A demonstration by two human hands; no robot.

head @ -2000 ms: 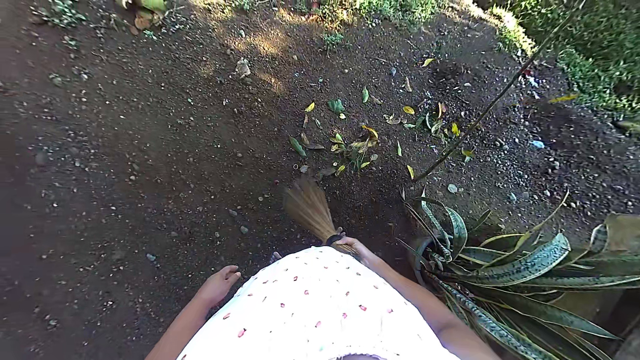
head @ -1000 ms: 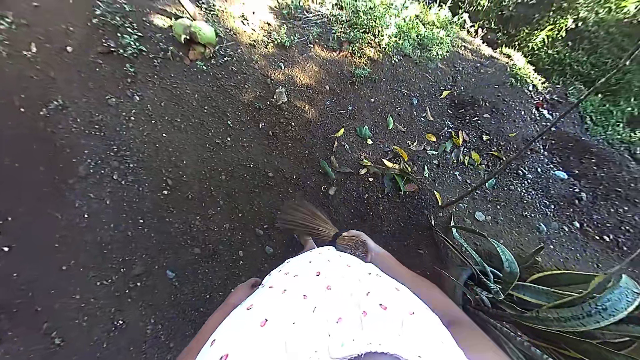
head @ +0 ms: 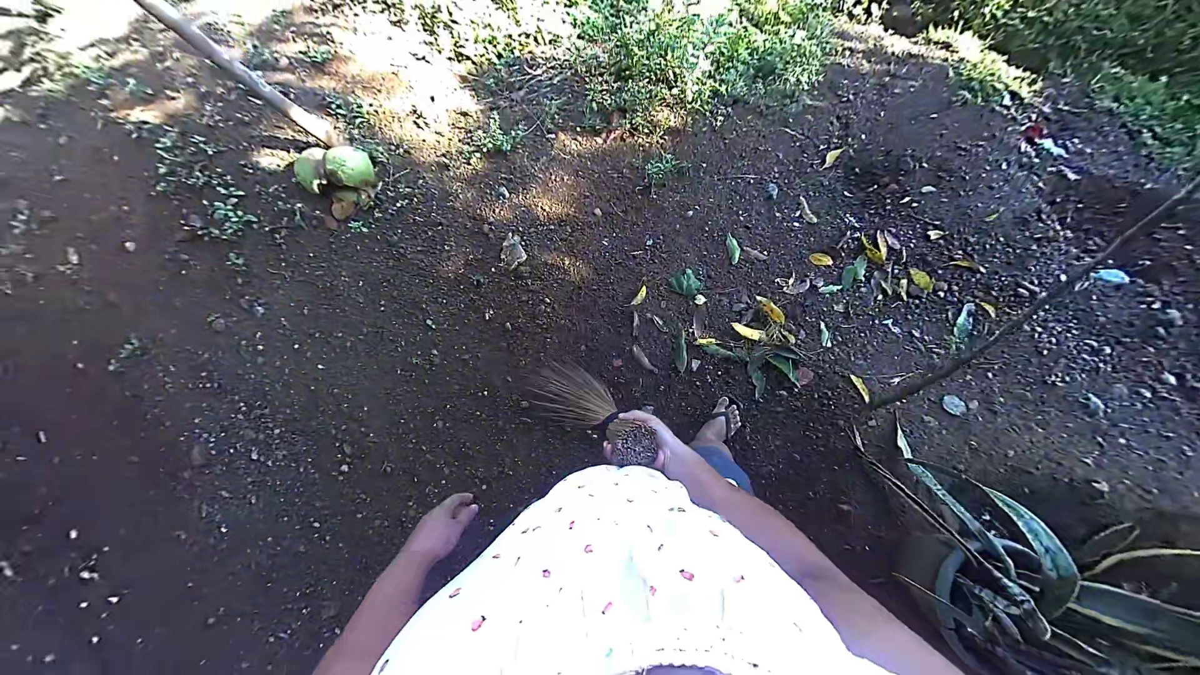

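My right hand [head: 652,439] grips a stick broom [head: 577,397] at its dark binding, with the bristles fanned out to the left over the dark soil. The bundled butt end of the sticks faces up toward me. My left hand [head: 441,527] hangs over the ground at lower left, holding nothing, its fingers loosely apart. Beyond the broom, to the right, lies a scatter of fallen leaves [head: 769,311], yellow and green. My foot in a flip-flop [head: 720,422] shows just right of my right hand.
Green coconut husks [head: 349,169] lie by a pole [head: 239,73] at upper left. A potted snake plant [head: 1041,544] stands at lower right, with a thin branch [head: 1022,319] slanting above it. Grass [head: 694,56] borders the soil at the top.
The broom's bristles pointed up and left two seconds ago and now point more to the left, farther from the leaves. The view has shifted left, bringing the pole into sight.
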